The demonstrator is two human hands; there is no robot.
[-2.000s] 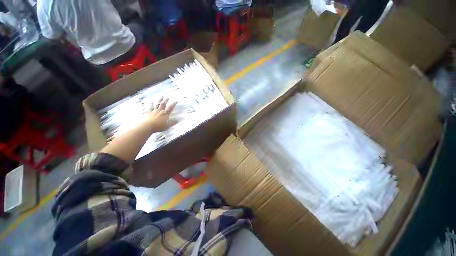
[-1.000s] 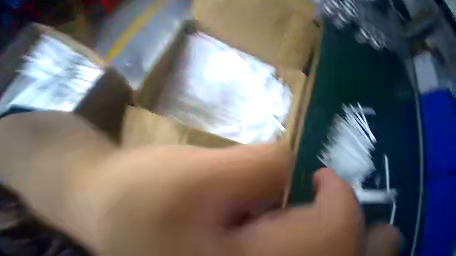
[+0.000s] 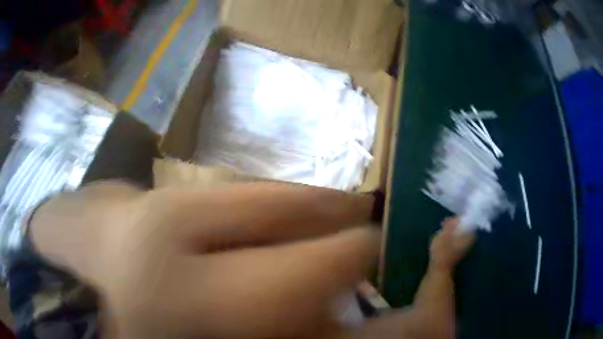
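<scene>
A loose pile of white sticks (image 3: pixel 463 175) lies on the dark green bench at the right, with some ends fanning out at its far side. My right hand (image 3: pixel 451 243) is at the near end of the pile, fingertips against the sticks; its grip is unclear. My left hand (image 3: pixel 231 242) is large and blurred in the foreground, fingers pointing right, in front of the main carton (image 3: pixel 390 132). A whitish patch shows below its fingers, too blurred to identify. White sticks (image 3: pixel 284 112) lie in the main carton.
A second carton (image 3: pixel 122 149) with white sticks stands at the left. Two stray sticks (image 3: pixel 525 200) lie beyond the pile. Blue shapes (image 3: pixel 588 192) are past the bench edge. Silvery-white pieces (image 3: pixel 482 10) are at the bench's far end. A yellow line (image 3: pixel 159 53) crosses the floor.
The view has turned right towards the bench. My left hand has left the second carton's sticks and come to the foreground. My right hand now shows clearly at the pile.
</scene>
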